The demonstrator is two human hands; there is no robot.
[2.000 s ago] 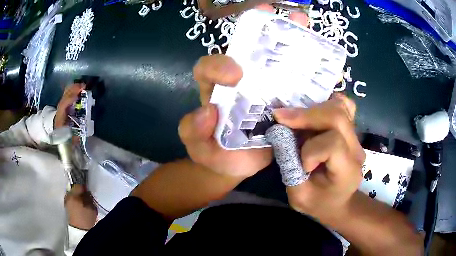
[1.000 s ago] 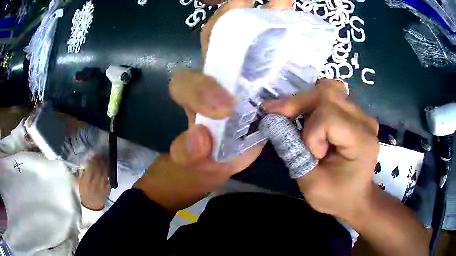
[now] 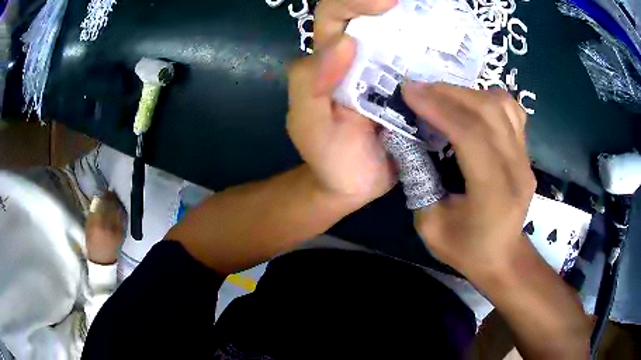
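Note:
A white plastic housing (image 3: 422,42) with rows of slots is held up at the top centre, its open side showing. My left hand (image 3: 337,119) grips its left edge, fingers apart around it. My right hand (image 3: 478,148) is at its near right corner, fingertips on black inserts (image 3: 385,102) in the slots. A grey-white speckled cylinder (image 3: 416,172), which looks like a sleeve on my right thumb, reaches up to the housing's near rim. My right fingers hide part of the inserts.
White U-shaped clips (image 3: 516,35) lie behind the housing. A mallet (image 3: 146,105) lies at left, another (image 3: 618,176) at right. A playing card (image 3: 555,228) is near the bench edge, a clear bag (image 3: 611,67) at back right. A neighbouring worker's hand (image 3: 105,225) is at left.
The housing has moved up and is tilted to show its slots. My right fingers now reach over its near corner. The neighbour's device has left view, and the left mallet lies uncovered.

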